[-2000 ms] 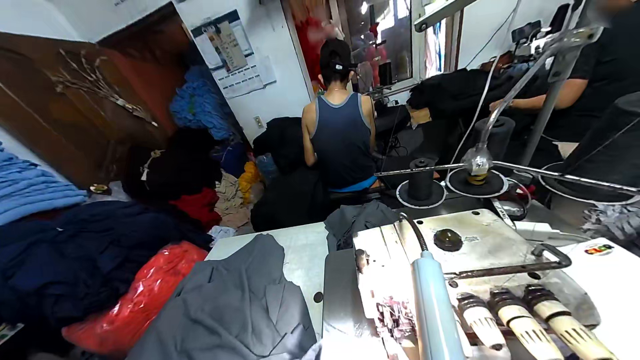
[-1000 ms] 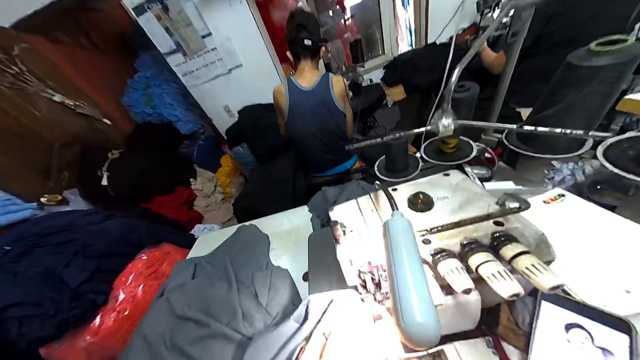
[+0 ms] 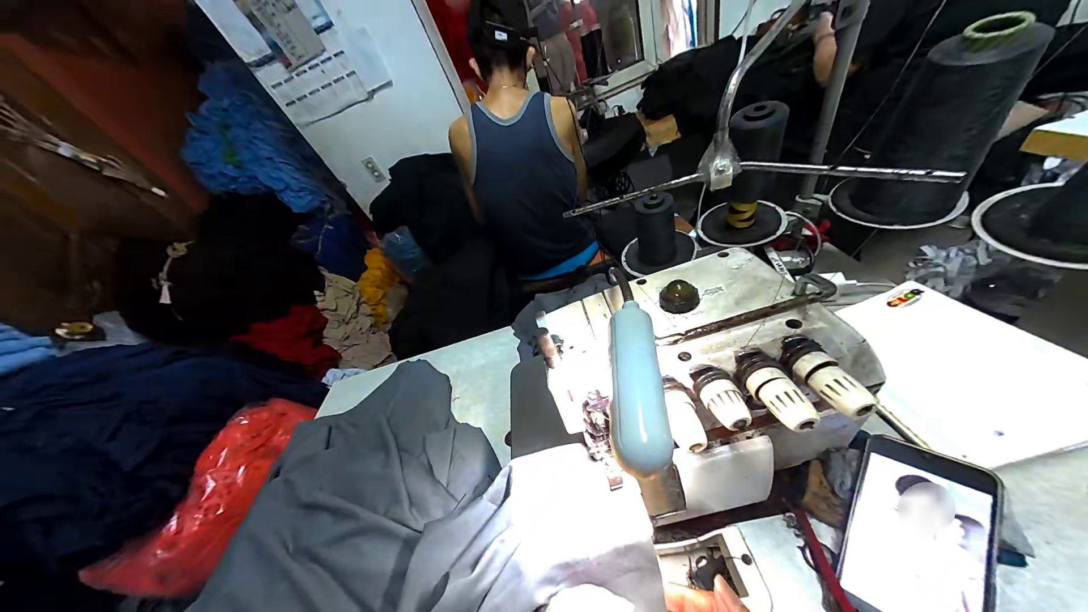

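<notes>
Grey fabric lies over the front of the white sewing table, its right part washed out by light under an overlock-type sewing machine. A light-blue lamp hangs over the needle area. Fingers of my right hand show at the bottom edge, beside the fabric and the machine's small opening; their grip is hidden. A bright rounded shape at the bottom edge, on the fabric, may be my left hand, but glare hides its fingers. Several cream tension dials line the machine's front.
A phone stands at the lower right, near a white board. Black thread cones and a metal thread stand rise behind the machine. A person sits ahead, facing away. Cloth piles and a red plastic bag lie left.
The view has shifted, bringing the phone and the lower machine into sight. Fingers now show at the bottom edge. The washed-out part of the fabric covers more of the area under the lamp.
</notes>
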